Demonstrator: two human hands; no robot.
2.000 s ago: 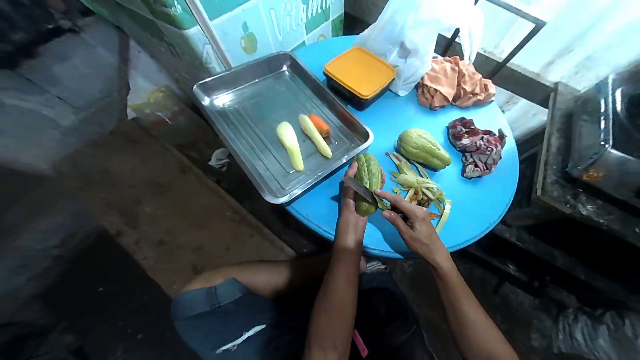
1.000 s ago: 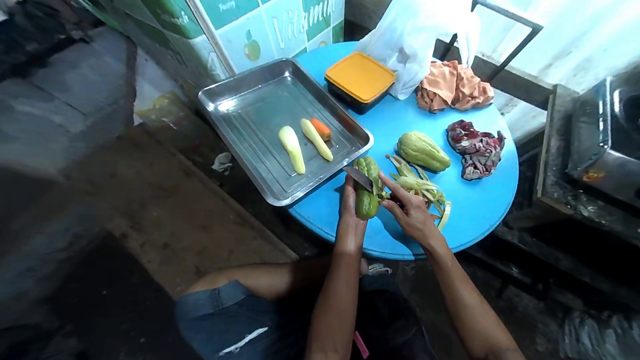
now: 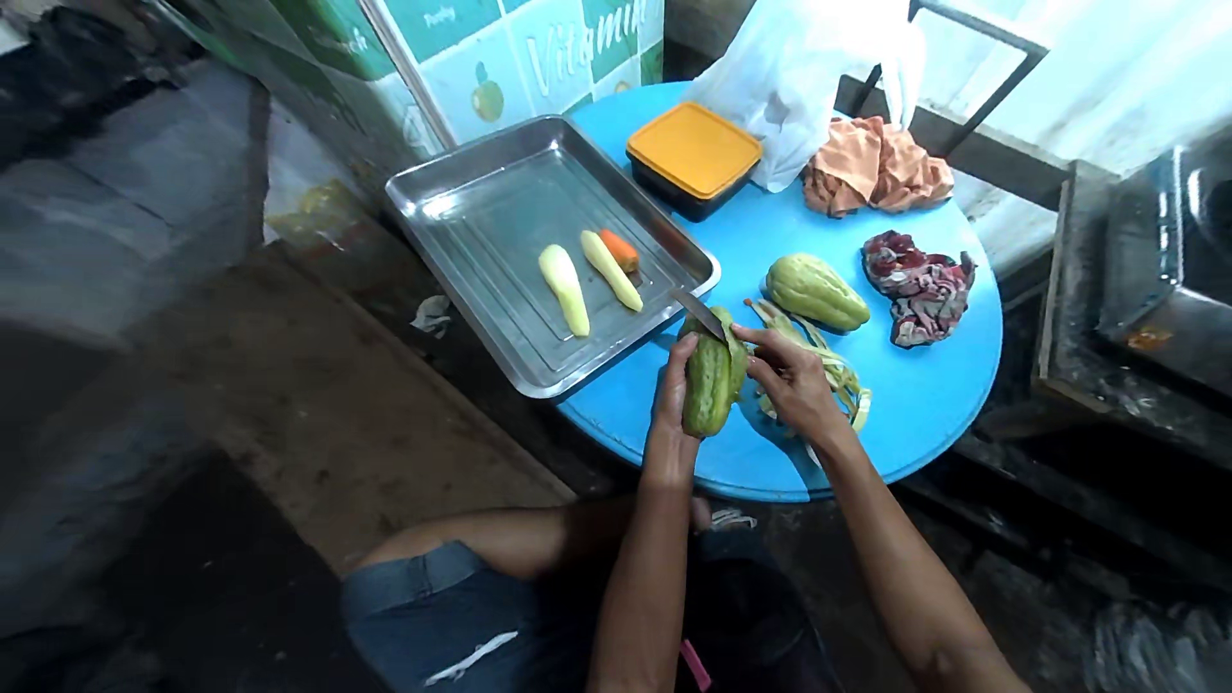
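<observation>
My left hand (image 3: pixel 676 385) holds a green chayote (image 3: pixel 708 390) upright over the near edge of the round blue table. My right hand (image 3: pixel 791 377) grips a knife (image 3: pixel 701 313), its blade lying against the chayote's upper end and pointing up-left. A strip of peel hangs along the right side of the fruit. Behind my right hand lies a heap of pale green peelings (image 3: pixel 835 371). Another whole chayote (image 3: pixel 816 292) rests just beyond the heap. The knife's handle is mostly hidden by my fingers.
A metal tray (image 3: pixel 452 289) holds two pale peeled vegetables (image 3: pixel 564 289) and a carrot (image 3: pixel 619 250). Around the blue table (image 3: pixel 924 414) stand an orange-lidded container (image 3: pixel 695 149), a white plastic bag (image 3: pixel 780 87), an orange cloth (image 3: pixel 876 168) and a dark red crumpled cloth (image 3: pixel 919 289).
The knife blade has shifted from the chayote's lower part, two seconds ago, to its upper end. My right hand has moved up with it, and my left hand still holds the chayote.
</observation>
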